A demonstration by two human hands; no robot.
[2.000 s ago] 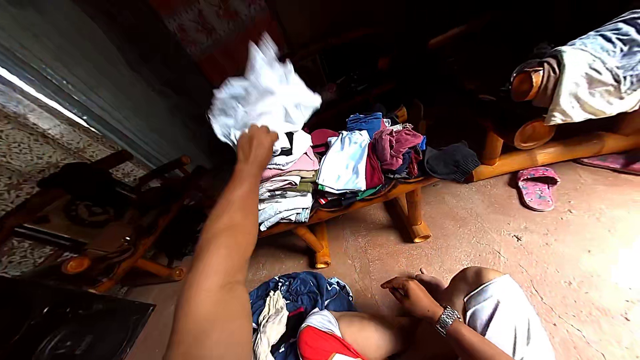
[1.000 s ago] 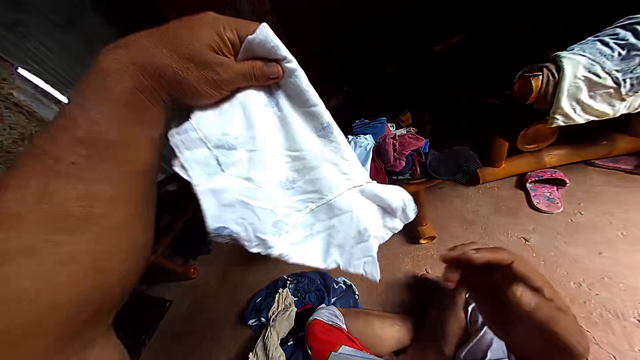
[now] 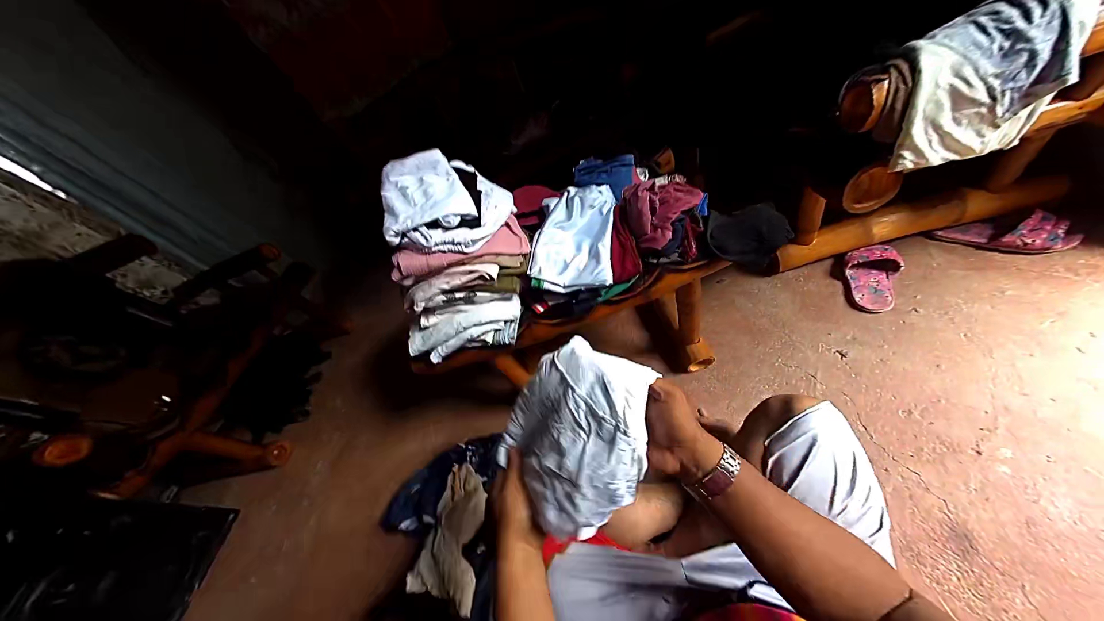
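A crumpled white cloth garment [image 3: 586,431] hangs between my two hands above my lap. My left hand [image 3: 515,504] grips its lower left side, and my right hand [image 3: 677,427], with a metal wristwatch [image 3: 718,474] on the wrist, holds its right edge. Behind it, a tall stack of folded clothes [image 3: 466,259] stands at the left end of a bamboo bench [image 3: 604,315]. Beside that stack lie a folded white garment [image 3: 576,237] and a maroon one [image 3: 660,210]. Dark blue and beige clothes [image 3: 448,535] lie loose on the floor, left of my legs.
Pink patterned slippers [image 3: 873,278] rest on the floor at right. Cloths [image 3: 957,95] drape over bamboo furniture [image 3: 940,216] at upper right. A black cap-like item [image 3: 749,233] sits at the bench's right end. Dark wooden furniture [image 3: 216,444] and a black flat surface [image 3: 112,552] are at left.
The white garment, held up in my left hand earlier, is now lower, over my lap, with both hands on it. My right hand, holding nothing a second ago, now grips its edge.
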